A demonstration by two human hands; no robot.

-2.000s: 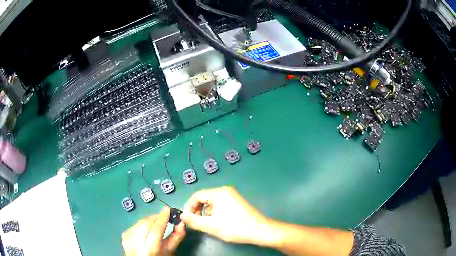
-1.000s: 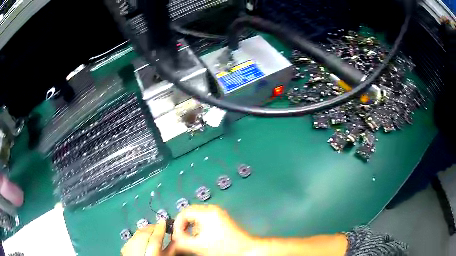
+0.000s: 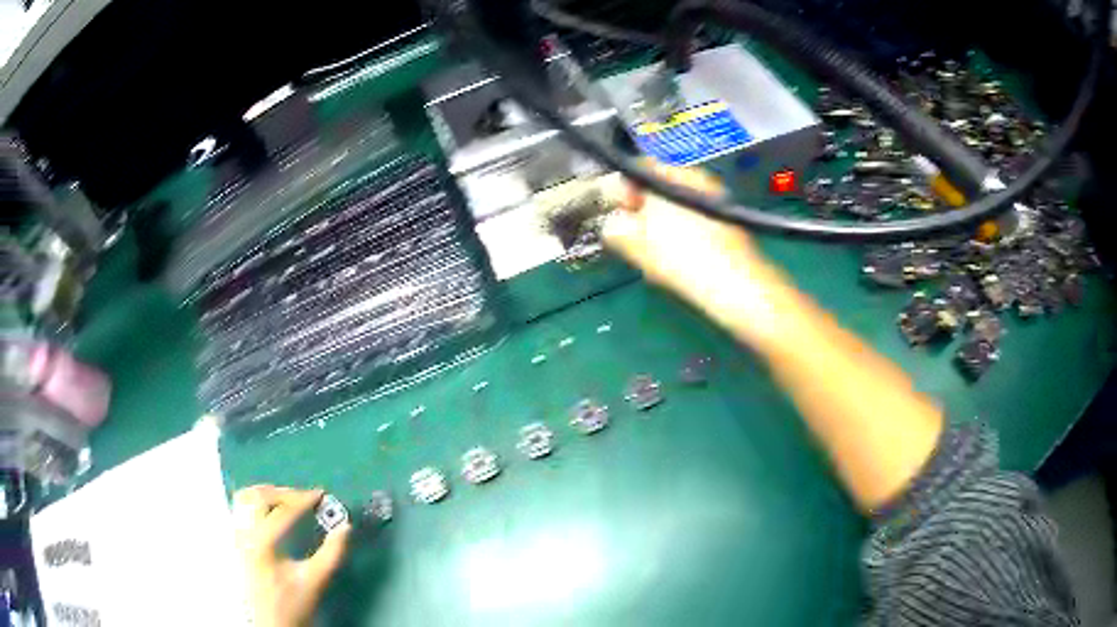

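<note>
Several small grey squarish leaded modules lie in a slanting row on the green mat, with tiny pale connector ends above them. My left hand is at the left end of the row, holding one module between thumb and fingertips. My right hand is at the front bin of the pale metal screw feeder, beside the small parts in it. It is blurred and its fingertips are partly hidden by a black cable, so what it holds cannot be told.
Stacked clear trays stand left of the feeder. A grey box with a blue label stands behind it. Dark circuit boards are heaped at right under a ribbed duct. A white sheet and pink bottle are at left.
My hands have parted. My right hand has reached up and forward to the feeder. My left hand has moved left to the row's end, now with a grey module. The view has shifted.
</note>
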